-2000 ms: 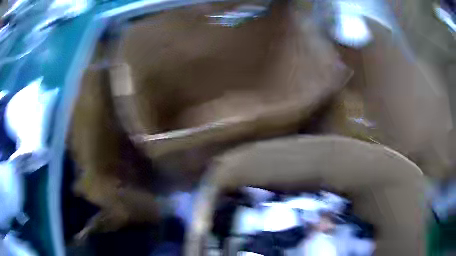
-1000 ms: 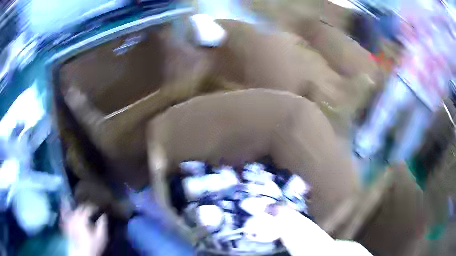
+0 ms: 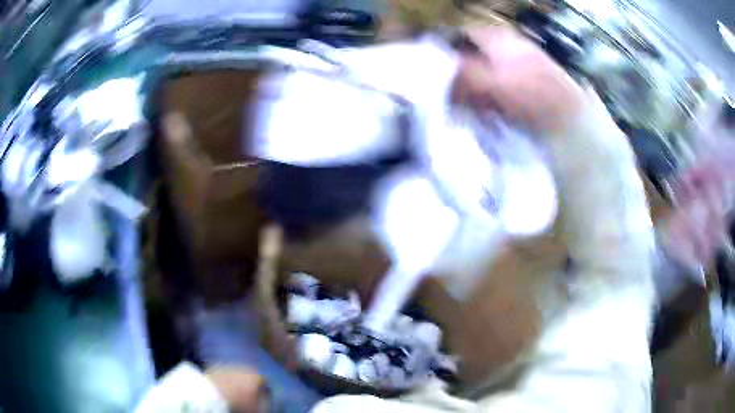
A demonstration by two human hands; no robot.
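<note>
My right hand (image 3: 516, 73) is raised at the upper centre, blurred, gripping a white security camera (image 3: 322, 121) with a dark part below it. Other white rounded parts beside it show under my hand; blur hides whether they belong to one unit or more. They hang above a large brown carton (image 3: 500, 314), which holds jumbled white cameras (image 3: 318, 347). My left hand (image 3: 240, 387) is low at the bottom edge by a pale sleeve, small and blurred; its fingers cannot be made out.
The green-topped bench (image 3: 48, 347) is on the left, with several blurred white cameras (image 3: 76, 234) on it. Another brown carton (image 3: 213, 202) stands beside the bench. A person in pink clothing (image 3: 701, 193) is at the right edge. Blue cloth (image 3: 242, 343) lies near my left hand.
My right hand has risen from among the cameras in the carton, now holding a white camera high. My left hand appears lower and further right. The view has shifted.
</note>
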